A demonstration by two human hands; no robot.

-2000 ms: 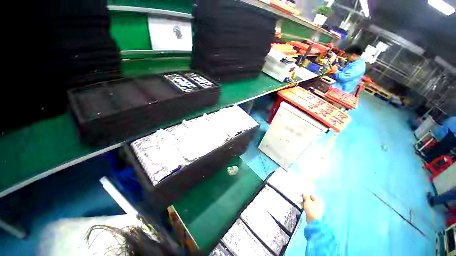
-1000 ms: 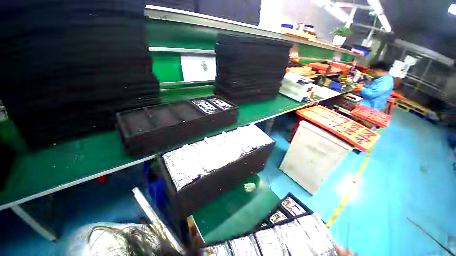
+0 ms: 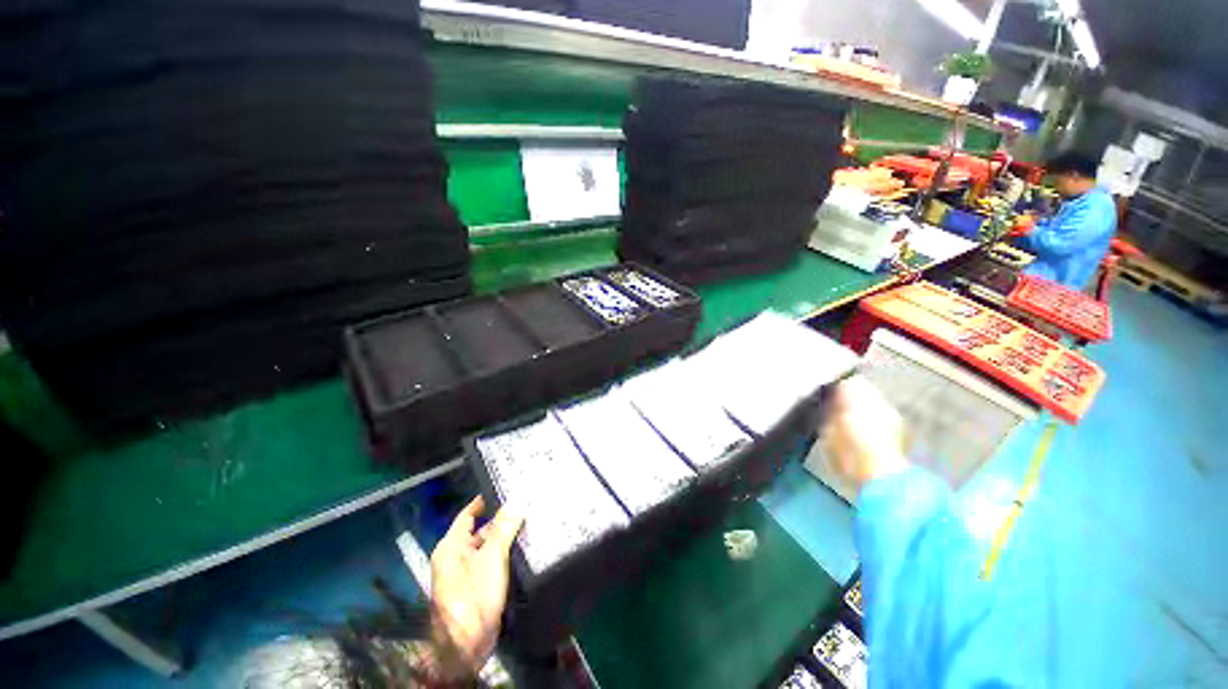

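A black foam tray of whitish bagged boards point(image 3: 597, 464) sits on top of the thick black stack point(image 3: 586, 592) in front of me. My left hand point(image 3: 471, 576) holds the tray's near left end, thumb on its edge. My right hand point(image 3: 862, 428), slightly blurred, is at the tray's right end; its fingertips are against it. More patterned boards in black slots point(image 3: 838, 657) show at the bottom edge, partly behind my right sleeve. They look unbagged.
A partly empty black tray stack point(image 3: 519, 343) is on the green bench point(image 3: 269, 518), before tall black tray piles point(image 3: 727, 175). A red-orange tray point(image 3: 990, 343) lies on a pale bin point(image 3: 929, 404) at right. A person in blue point(image 3: 1075, 236) works farther along the bench.
The bagged-board tray rose from the lower right onto the stack. My left hand has come into view on its left end. My right hand moved up with the tray.
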